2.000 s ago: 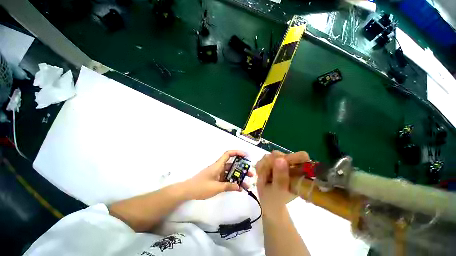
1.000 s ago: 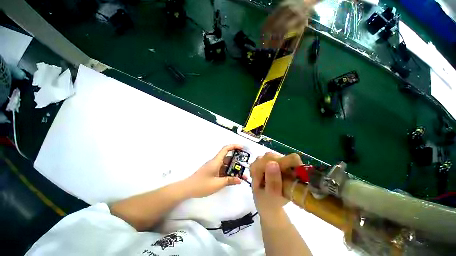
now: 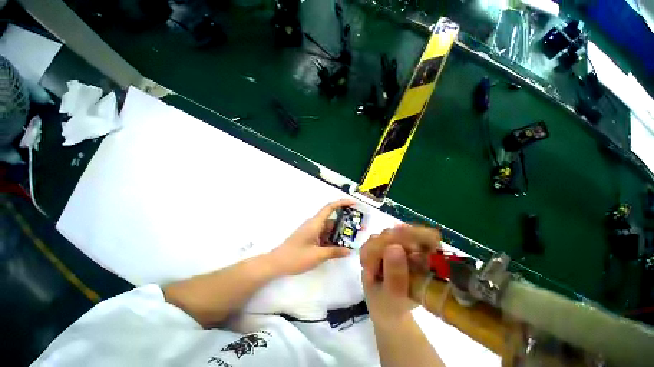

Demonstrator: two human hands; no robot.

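Note:
My left hand (image 3: pixel 313 240) holds a small black power adapter board (image 3: pixel 348 228) with a yellow block and silvery parts facing up, over the white work sheet (image 3: pixel 179 193). My right hand (image 3: pixel 399 261) is closed around the front of a large dispensing gun (image 3: pixel 466 313) with an amber-brown section. A red lever (image 3: pixel 441 265) and a silvery clamp (image 3: pixel 491 276) sit beside my right fingers. The gun's tip is hidden or too blurred to see, just right of the board. A bundled black output cord (image 3: pixel 348 315) lies below, near my white sleeve.
A green conveyor (image 3: pixel 459 165) runs beyond the sheet with several black adapters, one at the right (image 3: pixel 527 136). A yellow-black striped divider bar (image 3: pixel 409 115) lies across it. Crumpled tissue (image 3: pixel 89 113) and a grey fan (image 3: pixel 11 100) are at left. A grey frame (image 3: pixel 89 50) stands at upper left.
The blurred object over the divider bar's far end is gone. Adapters on the conveyor have shifted right in view. My right hand and gun sit slightly lower, and both hands keep their holds.

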